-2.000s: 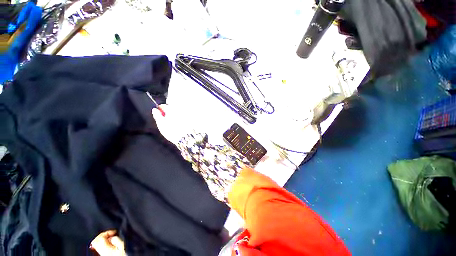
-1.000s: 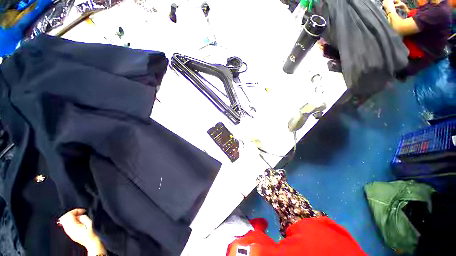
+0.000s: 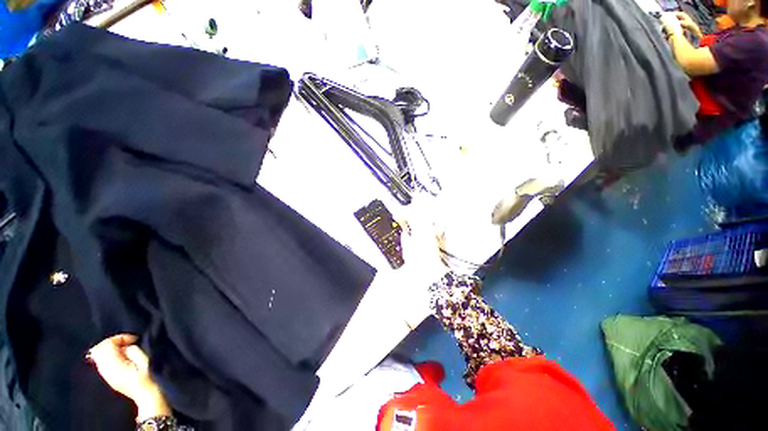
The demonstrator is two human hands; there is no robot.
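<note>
A navy coat (image 3: pixel 194 194) lies spread over the left side of the table, with one pale flower-like button low on it. My left hand (image 3: pixel 122 366) rests on the coat at the lower left; its fingertips are partly turned away, and its grip is unclear. My right arm, in a red garment and a patterned sleeve cover, reaches up from the bottom to the table edge. My right hand (image 3: pixel 428 242) is bleached out against the white table, right of a smartphone (image 3: pixel 380 233); its fingers and anything in them cannot be made out.
Black hangers (image 3: pixel 362 126) lie on the white table (image 3: pixel 455 202). A black cylinder (image 3: pixel 530 77) and a pale corded device (image 3: pixel 524 199) lie farther right. Grey cloth (image 3: pixel 632 84) hangs over the far edge near a person (image 3: pixel 728 67). Green cloth (image 3: pixel 648 362) and a blue crate (image 3: pixel 707 257) are at right.
My right hand, earlier at the coat's sleeve end with a red-handled tool, has moved right, past the phone. My left hand stays on the coat. The view has shifted, bringing the person into sight.
</note>
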